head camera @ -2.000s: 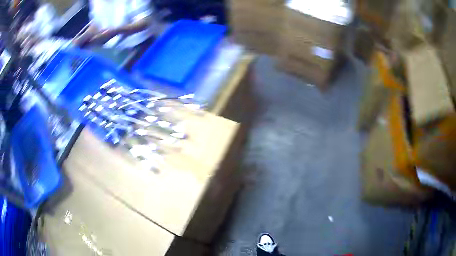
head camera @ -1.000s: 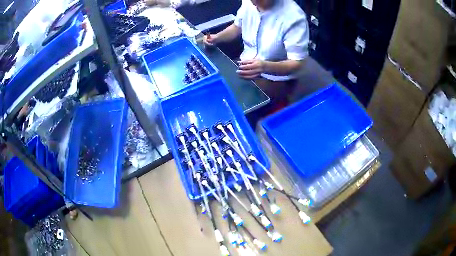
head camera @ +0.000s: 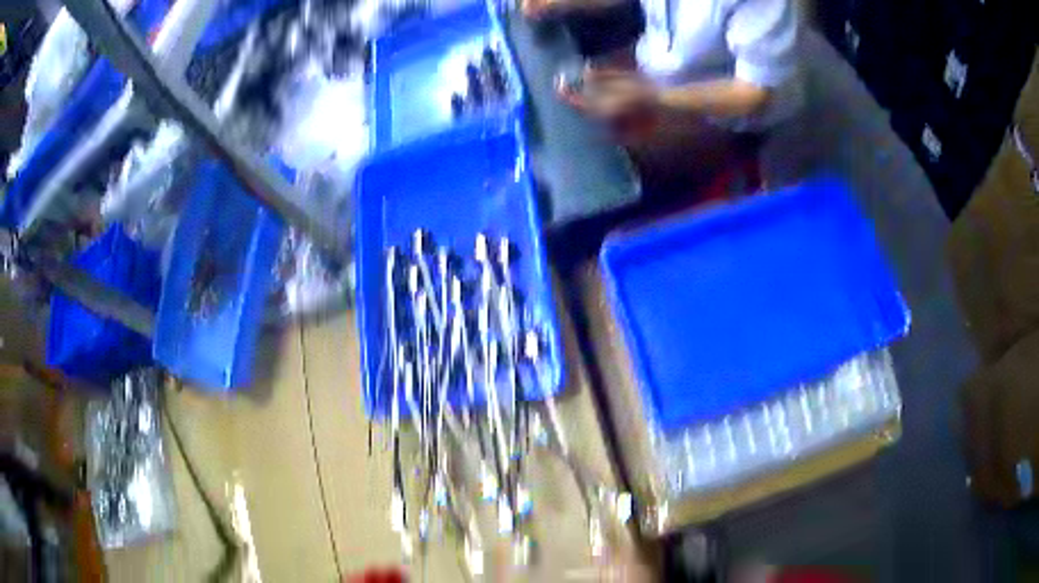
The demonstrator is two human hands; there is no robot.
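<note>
Cabled units [head camera: 456, 313] with dark blocks lie in a blue bin [head camera: 450, 182] in front of me. Their long white and black cables hang over the bin's near edge. The small white plugs [head camera: 501, 515] at their ends rest on the cardboard-covered bench [head camera: 336, 478]. Neither of my hands can be made out. Two blurred red patches are cut off by the bottom edge; I cannot tell what they are. The picture is blurred.
Another blue bin [head camera: 752, 296] sits on clear plastic trays [head camera: 798, 421] at the right. A person's forearm [head camera: 712, 100] is behind it. A blue bin with small dark parts [head camera: 484, 85] is at the back. A grey bar [head camera: 222, 142] crosses the left, before tilted blue bins [head camera: 217, 279].
The view has swung from the floor and cartons to the bench, then come closer to the plugs. The other person's hands now show nearer the top edge. Red patches have appeared at the bottom.
</note>
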